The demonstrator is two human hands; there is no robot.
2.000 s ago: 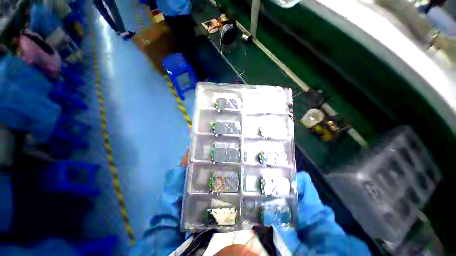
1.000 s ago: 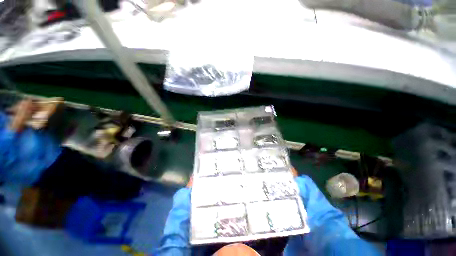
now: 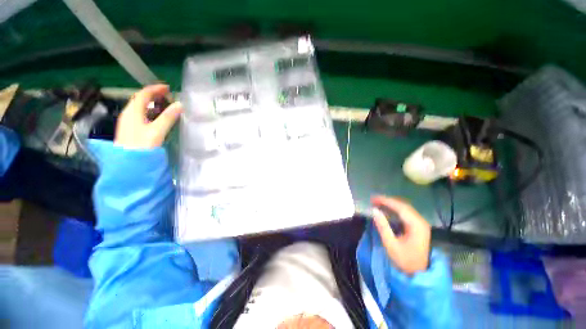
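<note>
The clear plastic blister tray (image 3: 266, 193) lies in front of me, tilted, its lower half washed out by glare. Green-edged boards (image 3: 231, 101) show in its upper pockets. My left hand (image 3: 140, 122) is just beside the tray's upper left edge, thumb tip close to it, fingers bent around a dark spot. My right hand (image 3: 408, 238) is off the tray's lower right corner, fingers curled, with a dark patch between finger and thumb. Blur hides whether either hand holds anything. Both hands look bare.
A white cup (image 3: 430, 162) and a yellow-black box (image 3: 479, 154) with cable are to the right. A black fan (image 3: 393, 117) is behind. Tall stacked clear trays (image 3: 552, 148) stand far right. A blue stool (image 3: 527, 283) is below. A slanted post (image 3: 112, 42) rises upper left.
The tray was held between both hands; now both hands are off its sides, left up and outward, right out to the right. The view has turned to the bench.
</note>
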